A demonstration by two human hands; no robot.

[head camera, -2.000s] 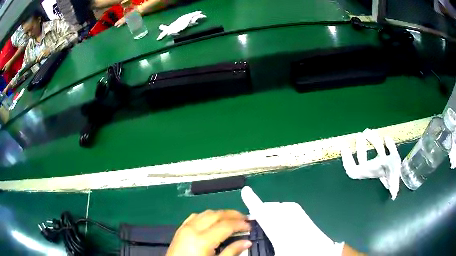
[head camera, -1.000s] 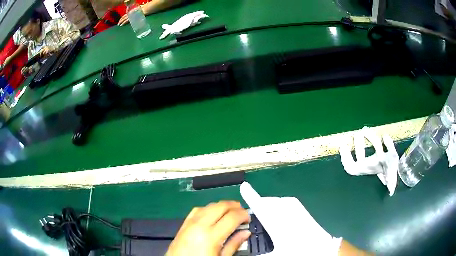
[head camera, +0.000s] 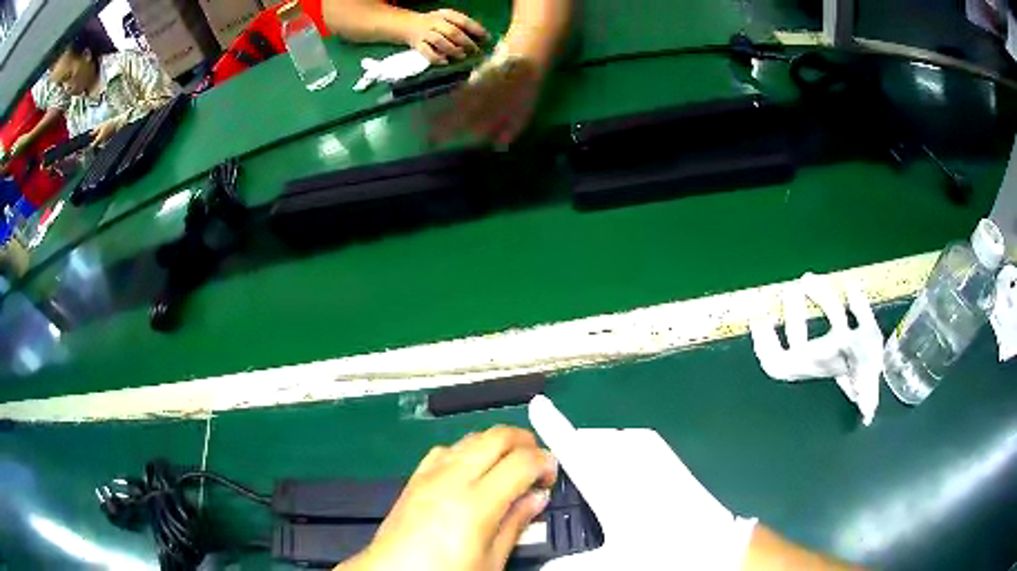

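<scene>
Two black power strips (head camera: 335,521) lie side by side on the green worktop at the bottom, plain backs up. A looped black cord (head camera: 167,515) with metal-pinned plugs is at their left end. My bare left hand (head camera: 468,502) lies over the strips' middle with curled fingers, beside a small white label (head camera: 533,535). What its fingertips hold is hidden. My right hand (head camera: 647,496), in a white glove, grips the strips' right end, thumb pointing up toward the short black bar (head camera: 486,395) taped to the bench.
A pale edging strip (head camera: 335,374) separates the bench from the green belt, which carries black power strips (head camera: 680,156). At right are a crumpled white glove (head camera: 820,346) and a clear bottle (head camera: 942,318). Across the belt, a person's hands (head camera: 491,95) reach in; another worker sits far left.
Hands of a person opposite have come in over the belt. The strips on the belt have shifted left. My hands stay at the strips' right part, nearly unchanged.
</scene>
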